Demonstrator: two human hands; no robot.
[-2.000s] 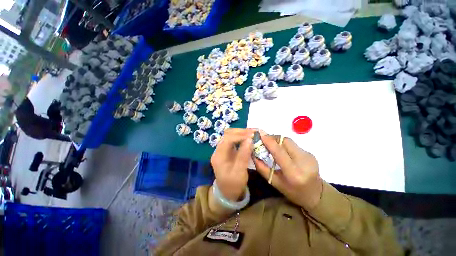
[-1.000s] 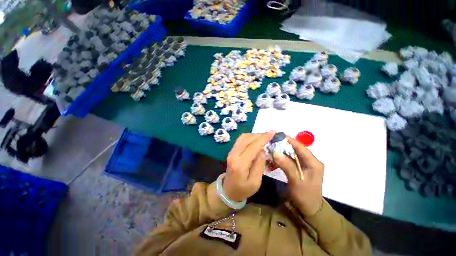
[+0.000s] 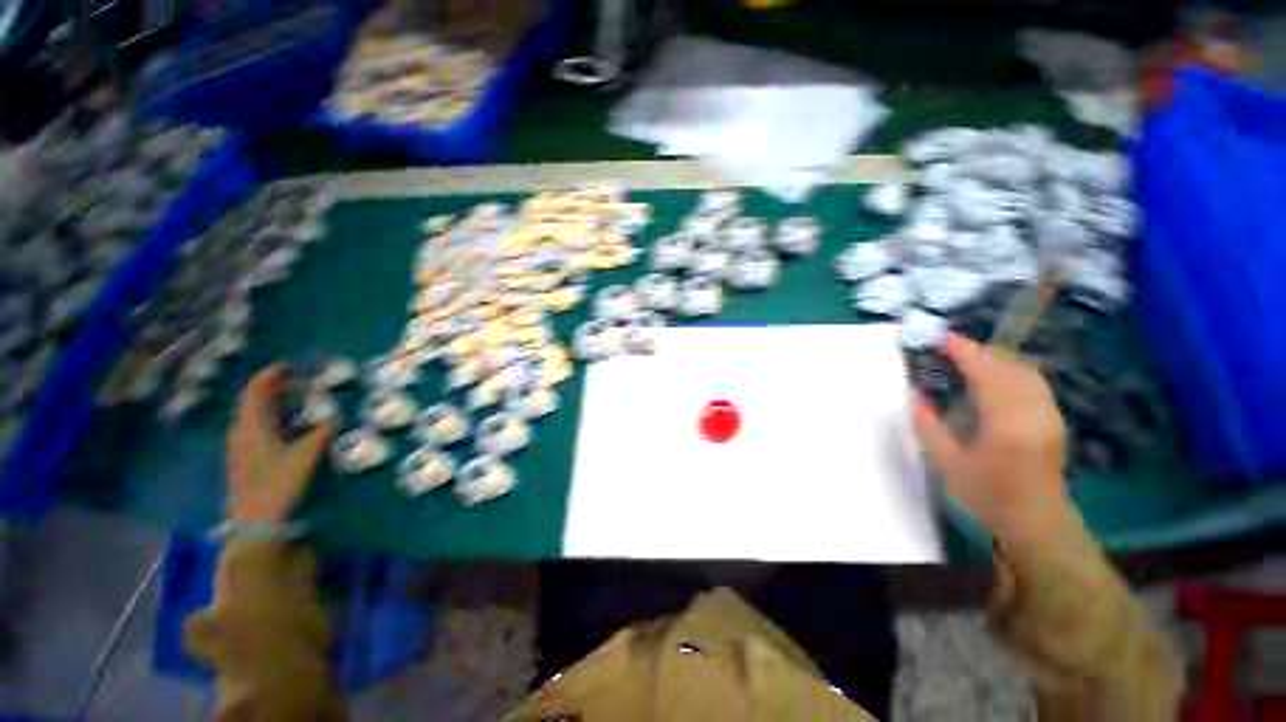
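Motion blurs the view. My left hand (image 3: 268, 449) is at the table's left, its fingers around a dark-capped joined piece (image 3: 298, 405) at table level, beside the pale grey-and-yellow pieces (image 3: 443, 423). My right hand (image 3: 999, 435) is at the right edge of the white sheet (image 3: 748, 487). A dark grey cap (image 3: 942, 381) shows between its thumb and fingers, and the thin wooden stick (image 3: 1027, 305) sticks up from the hand. The red dish (image 3: 721, 420) lies on the sheet. The dark cap heap (image 3: 1093, 409) is partly hidden behind my right hand.
Pale grey bodies (image 3: 994, 205) are heaped at back right beside a tall blue crate (image 3: 1216, 282). A grey-and-yellow heap (image 3: 522, 268) lies left of centre. A blue tray (image 3: 85, 317) stands far left. Plastic sheets (image 3: 748, 120) lie at the back. A red stool (image 3: 1230, 628) is at lower right.
My hands have parted from the body in front of me, left hand to the left rows, right hand to the dark caps. The view has swung right, bringing in the blue crate and stool.
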